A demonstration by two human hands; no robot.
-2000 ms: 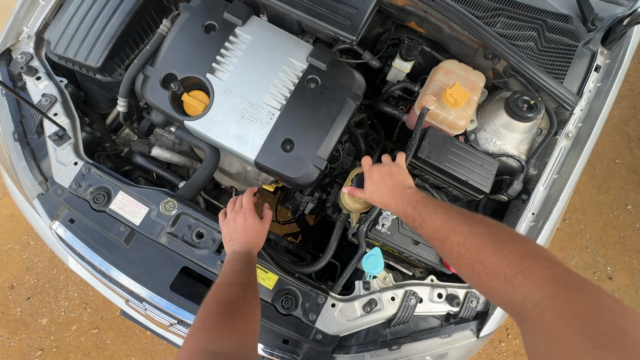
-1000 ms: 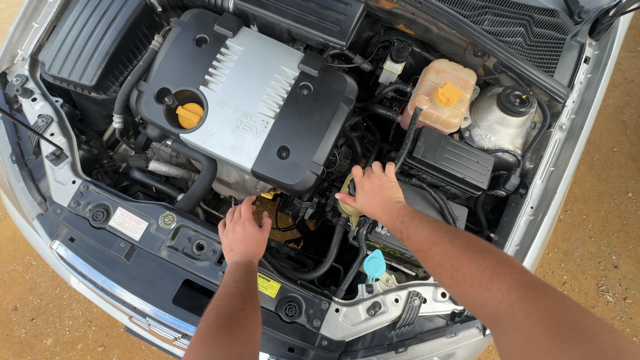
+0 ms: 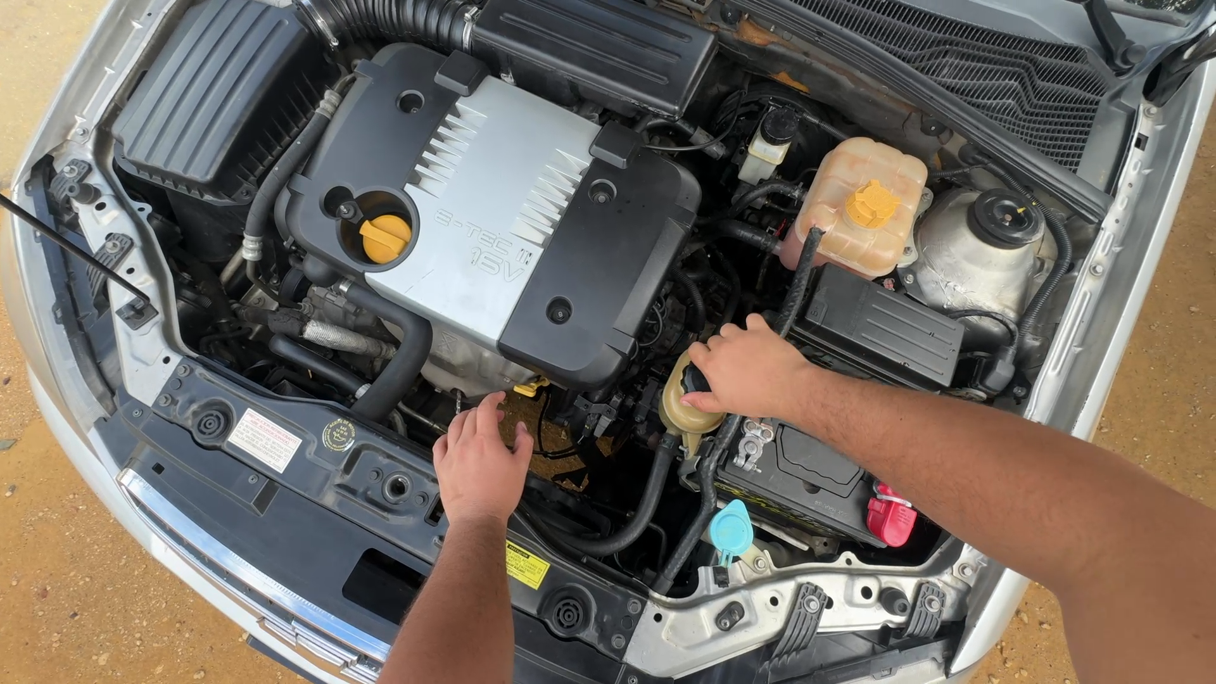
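Observation:
In a car's engine bay, my right hand (image 3: 746,369) has its fingers on the black cap (image 3: 695,380) of a yellowed plastic fluid reservoir (image 3: 686,418). Its fingertips are partly hidden from this angle. My left hand (image 3: 483,458) rests, fingers apart, near the front edge of the engine, just below a yellow dipstick handle (image 3: 531,387); nothing shows in it. The engine cover (image 3: 456,218), silver and black, lies above that hand, with a yellow oil filler cap (image 3: 385,238) at its left. A black hose (image 3: 655,484) runs down from the reservoir.
Right of the reservoir sit a battery (image 3: 807,465) with a red terminal cover (image 3: 890,516) and a black fuse box (image 3: 879,323). A coolant tank (image 3: 855,209) stands behind. A blue washer cap (image 3: 731,529) is at the front. The prop rod (image 3: 71,247) crosses the left side.

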